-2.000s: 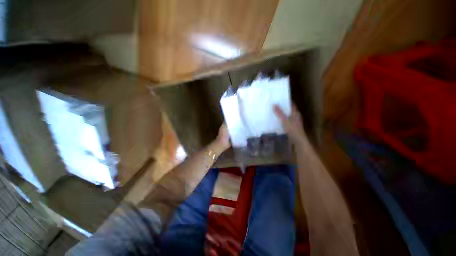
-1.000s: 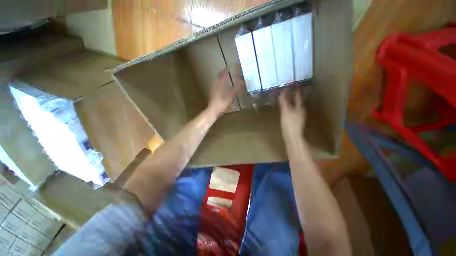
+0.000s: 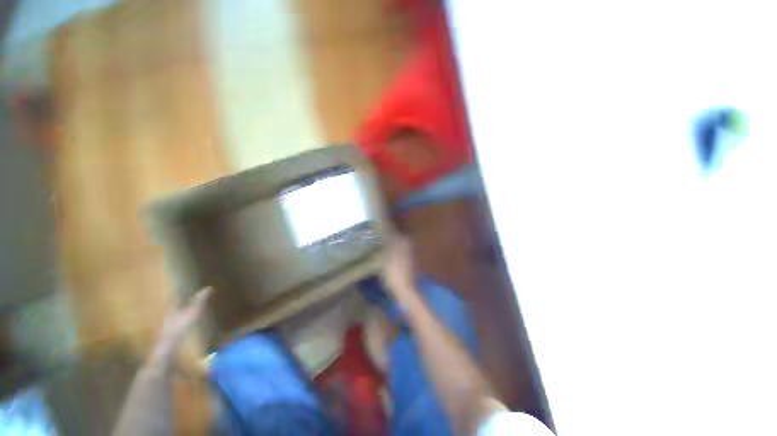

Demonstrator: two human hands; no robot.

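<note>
A large open brown carton point(image 3: 247, 230) stands in front of my legs, tilted in the blurred view. A group of white boxes point(image 3: 325, 207) lies inside it on the right, with shiny clear film along their near side. My left hand point(image 3: 186, 319) is at the carton's left near corner, fingers apart. My right hand point(image 3: 397, 262) is at the carton's right near corner. Blur hides whether either hand grips the cardboard.
A bright white table point(image 3: 588, 221) fills the right side, with a small dark and greenish item point(image 3: 716, 134) on it. A red stool point(image 3: 417, 119) stands beyond the carton on the brown floor point(image 3: 136, 162).
My hands have left the inside of the carton for its near corners. The boxes rest at its right side. The view has swung right, bringing in the white table.
</note>
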